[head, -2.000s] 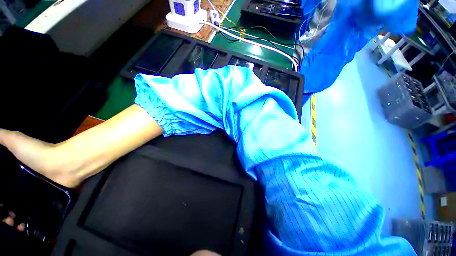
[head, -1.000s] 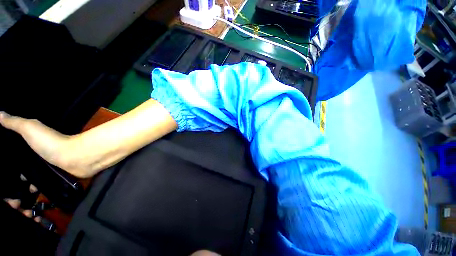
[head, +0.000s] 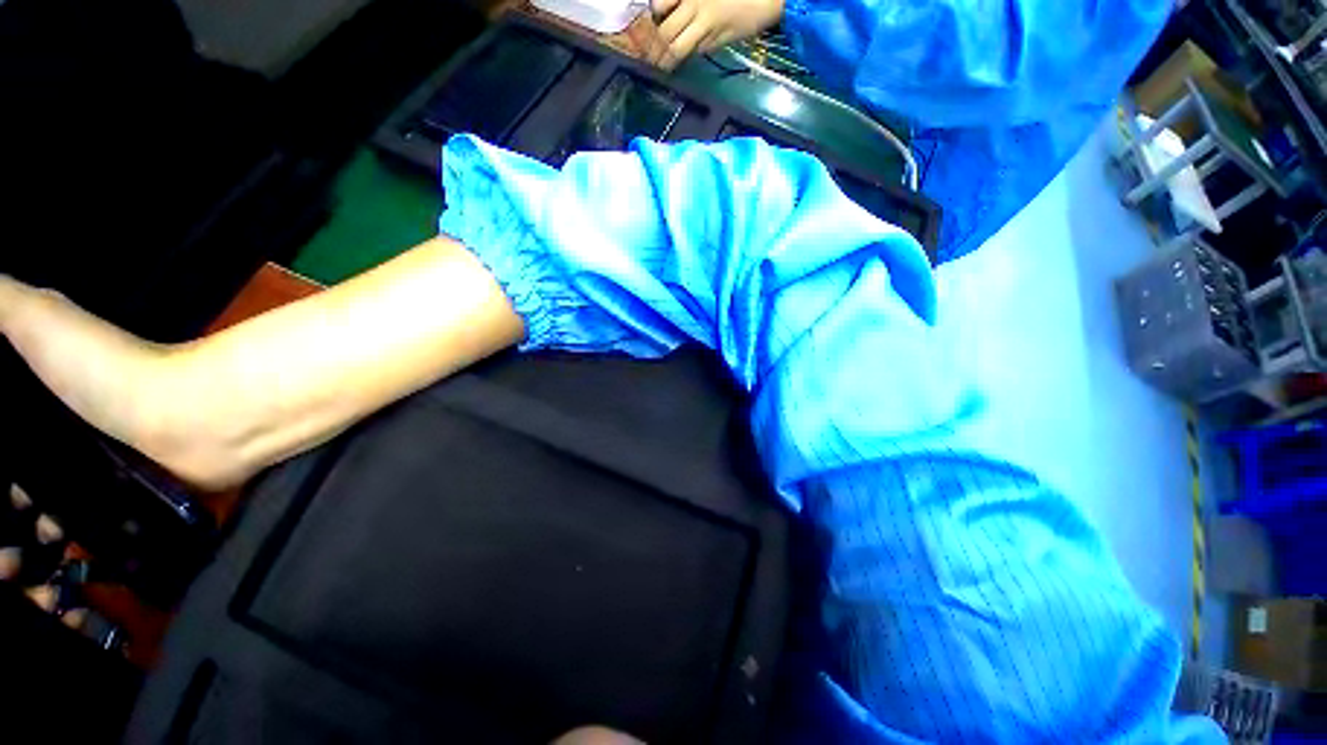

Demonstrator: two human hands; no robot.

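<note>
My right hand reaches in from the right and is cut off by the left edge; its fingers are out of view. The edge of a dark slab, likely a smartphone, shows under the wrist. Fingertips, apparently of my left hand, show in deep shadow at the lower left; their grip cannot be made out. Small shiny connectors lie beside them over an orange mat. A black foam tray with an empty rectangular pocket lies under my right forearm.
A phone tray holding dark phones lies behind my sleeve on green matting. Another person's hand and blue sleeve are at the top by a white base and cable. A large dark mass stands left. Grey crates stand on the blue floor.
The other person's hand has come into view at the top, by the white base. The view has shifted. The slab under my right wrist shows less of its face than two seconds ago.
</note>
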